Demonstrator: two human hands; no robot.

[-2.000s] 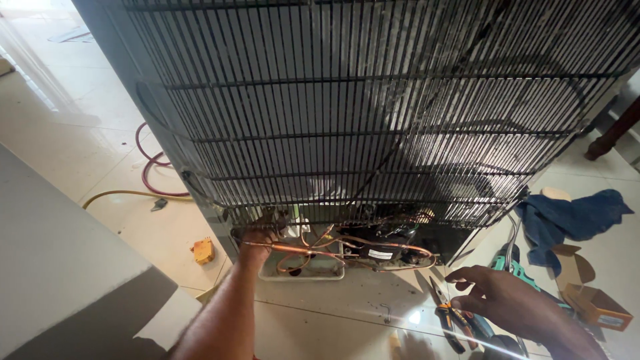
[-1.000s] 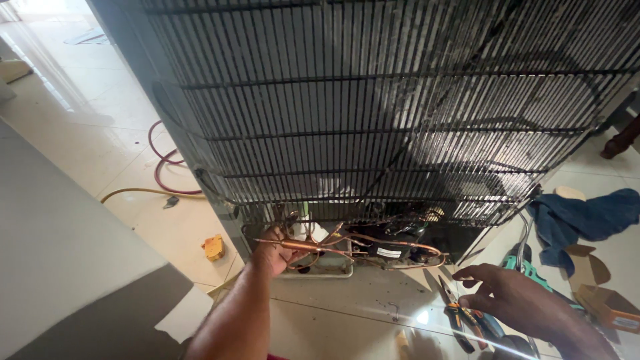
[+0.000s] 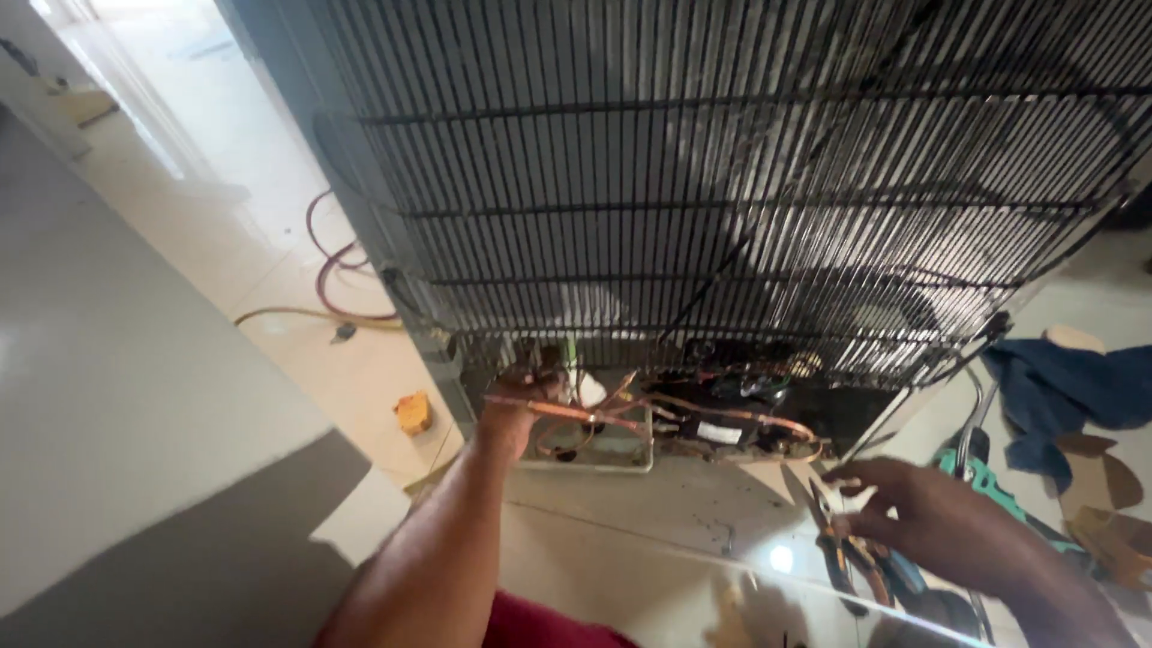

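Observation:
My left hand [image 3: 529, 389] reaches into the lower bay of a refrigerator, just behind a copper tube with a thicker section [image 3: 562, 411]; its fingers are in shadow and its hold is unclear. Bent copper tubing [image 3: 765, 418] runs right, in front of the dark compressor [image 3: 693, 432]. A pale tray [image 3: 650, 450] sits beneath the thick section, with a white part [image 3: 589, 390] above it. My right hand [image 3: 886, 504] is over pliers [image 3: 837, 562] on the tiled floor, fingers curled but apart. A pale patch shows between them; I cannot tell whether it is floor.
The black wire condenser [image 3: 630, 211] covers the refrigerator's back. At left are a pale panel [image 3: 135, 360], a red hose [image 3: 319, 279], a yellow hose [image 3: 288, 311] and an orange-yellow block [image 3: 413, 413]. Blue cloth [image 3: 1053, 387], a green tool [image 3: 981, 481] and a cardboard box [image 3: 1116, 540] lie right.
My left hand, seen at the thick copper section a second ago, is now farther back, behind the tube. My right hand has stayed by the pliers.

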